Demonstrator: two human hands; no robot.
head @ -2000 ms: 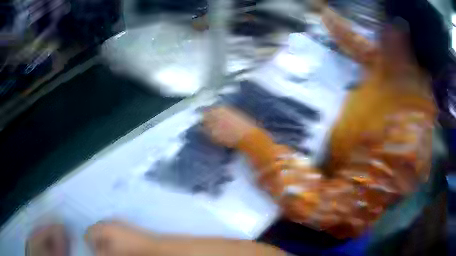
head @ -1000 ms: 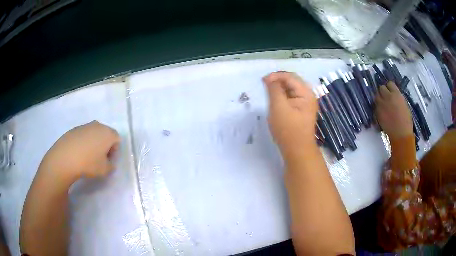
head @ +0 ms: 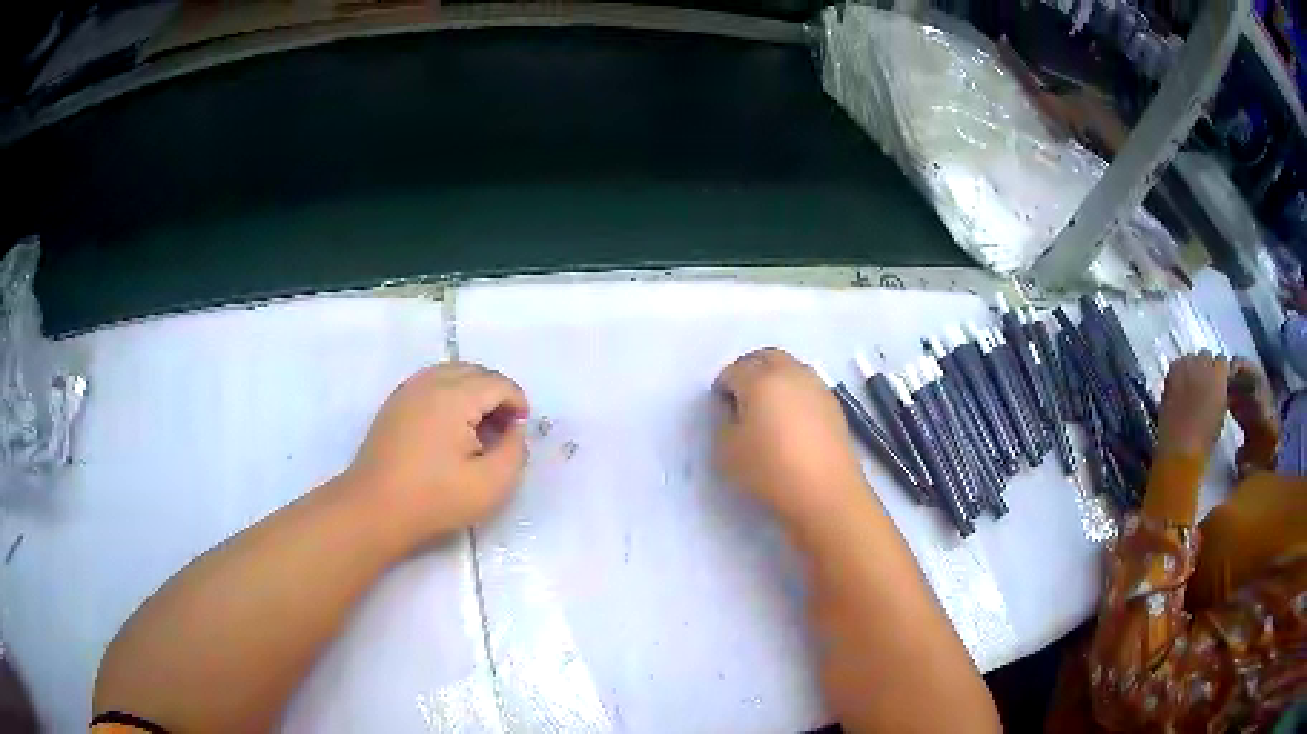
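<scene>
My left hand [head: 452, 447] rests over the white tabletop near the seam, fingers curled, thumb and fingertips close together. Tiny grey metal parts [head: 569, 450] lie just right of its fingertips. My right hand [head: 786, 433] is over the table, left of the black tubes, with fingers curled inward and fingertips mostly hidden. I cannot tell whether either hand holds a tiny part. Several black tubes with short white tips [head: 939, 430] lie side by side in a slanted row right of my right hand; the nearest tube lies close to its knuckles.
A dark green belt [head: 487, 158] runs behind the white table [head: 645, 617]. A big clear bag of white rods [head: 960, 144] lies at back right beside a pale metal post [head: 1147, 144]. A small crumpled clear bag [head: 29, 359] is at far left. Another person's hand [head: 1193, 409] is at right.
The view has swung and steadied. My left hand has moved right across the seam to the tiny parts. My right hand has come lower and closer to the left hand.
</scene>
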